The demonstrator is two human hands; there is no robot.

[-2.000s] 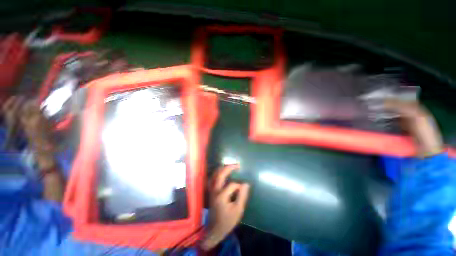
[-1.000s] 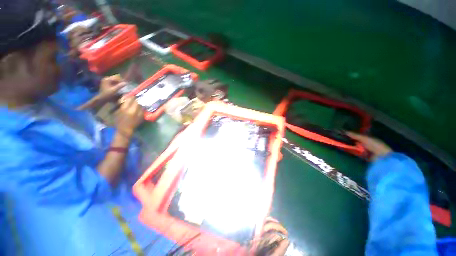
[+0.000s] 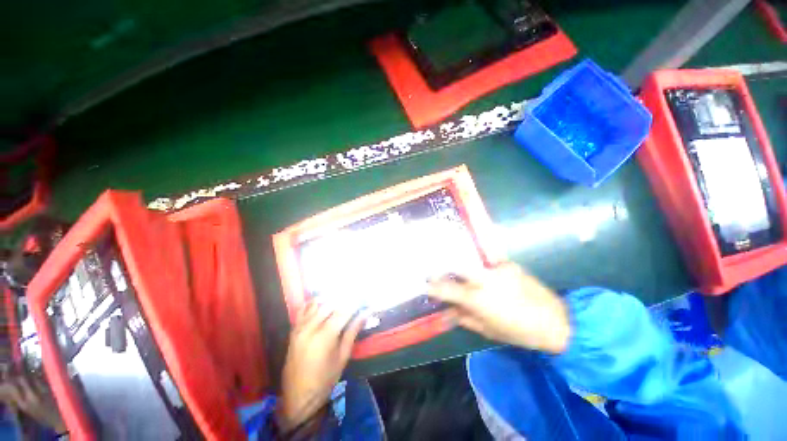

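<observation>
An opened tablet unit (image 3: pixel 380 250) lies in a red foam tray (image 3: pixel 406 338) in front of me, its large battery area washed out by glare. Dark board parts show along its upper right end. My left hand (image 3: pixel 317 351) rests on the tray's lower left edge, fingertips over the tablet's lower edge. My right hand (image 3: pixel 500 303) reaches in from the right, fingertips over the lower middle of the tablet. I cannot tell whether either hand holds a small part.
Stacked red trays with a tablet (image 3: pixel 121 336) stand at left. A blue parts bin (image 3: pixel 587 125) with small glints inside sits at upper right. Another tray with a tablet (image 3: pixel 733 185) is at right. A red tray (image 3: pixel 479 76) lies behind a white-flecked strip (image 3: pixel 345 162). Part of a person's hand (image 3: pixel 34 398) shows at far left.
The view has swung right, bringing in the blue bin. My right hand has left the rear tray; both hands are now at a tablet tray lying on the bench in front of me.
</observation>
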